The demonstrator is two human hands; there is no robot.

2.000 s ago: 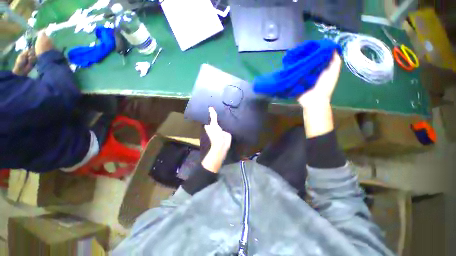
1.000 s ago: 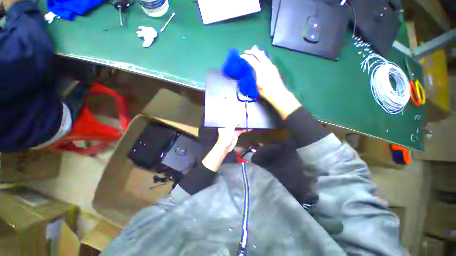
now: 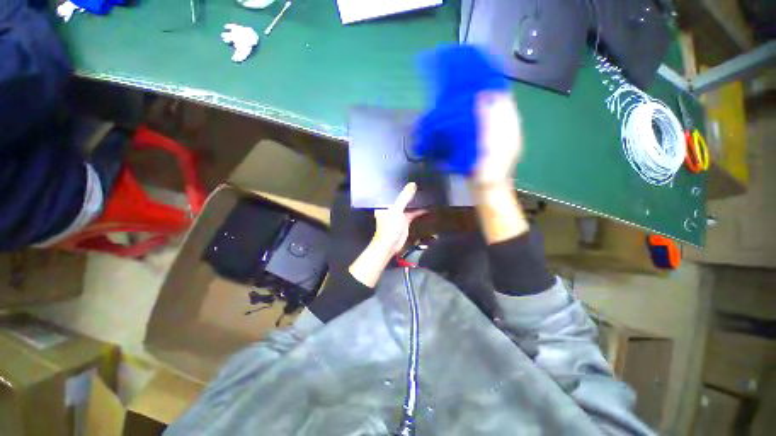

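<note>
A solar panel [image 3: 374, 158] lies with its plain dark grey back up, at the bench's front edge and over my lap. My left hand [image 3: 394, 228] holds its near edge, with a finger on the back face. My right hand [image 3: 498, 140] is blurred and holds the crumpled blue cleaning cloth [image 3: 459, 106] over the panel's right part. The cloth and hand hide much of that side, including most of the coiled cable. I cannot tell if the cloth touches the panel.
The green bench [image 3: 298, 81] bears stacked panels [image 3: 519, 43], a white wire coil [image 3: 653, 140], scissors [image 3: 697, 152] and white scraps [image 3: 240, 41]. An open carton [image 3: 183, 294] with dark panels stands by my left knee. A neighbour's dark sleeve [image 3: 34, 128] and a red stool [image 3: 162, 200] are at left.
Since one second ago, my right hand and the cloth have moved right and become blurred. My left hand still holds the near edge, its finger now on the back. The view has shifted slightly.
</note>
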